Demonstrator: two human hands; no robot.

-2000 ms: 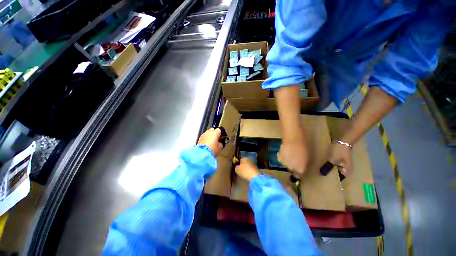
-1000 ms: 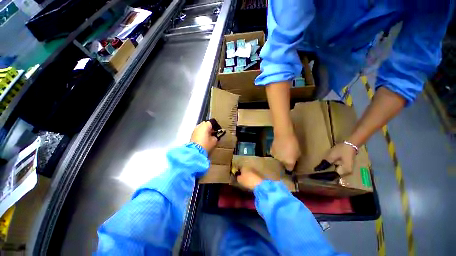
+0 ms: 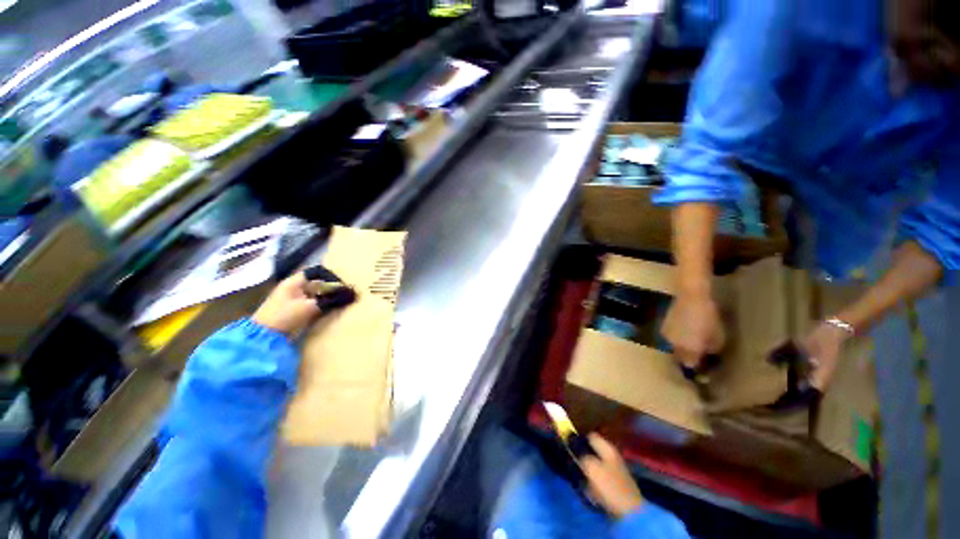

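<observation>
My left hand (image 3: 300, 299), with black coverings on its fingertips, grips a loose cardboard flap (image 3: 353, 363) over the metal conveyor line. My right hand (image 3: 603, 468) holds a yellow and black utility knife (image 3: 565, 428) near the front left of the tote; the picture is blurred there. The open carton (image 3: 632, 384) sits in a black tote with red inside (image 3: 563, 332). Dark and teal packed units (image 3: 630, 307) show in its opening. Another person's hands (image 3: 695, 332) are on the carton's middle and right flaps.
A second carton (image 3: 632, 216) with teal-topped units stands behind. The conveyor (image 3: 479, 200) runs along the middle. Shelves on the left hold yellow part trays (image 3: 142, 179), a black bin (image 3: 326, 174) and a printed sheet (image 3: 226, 263). The other person stands at the right.
The left flap has come off the carton and moved left over the conveyor in my left hand. My right hand has left the carton with the knife. The view has turned left.
</observation>
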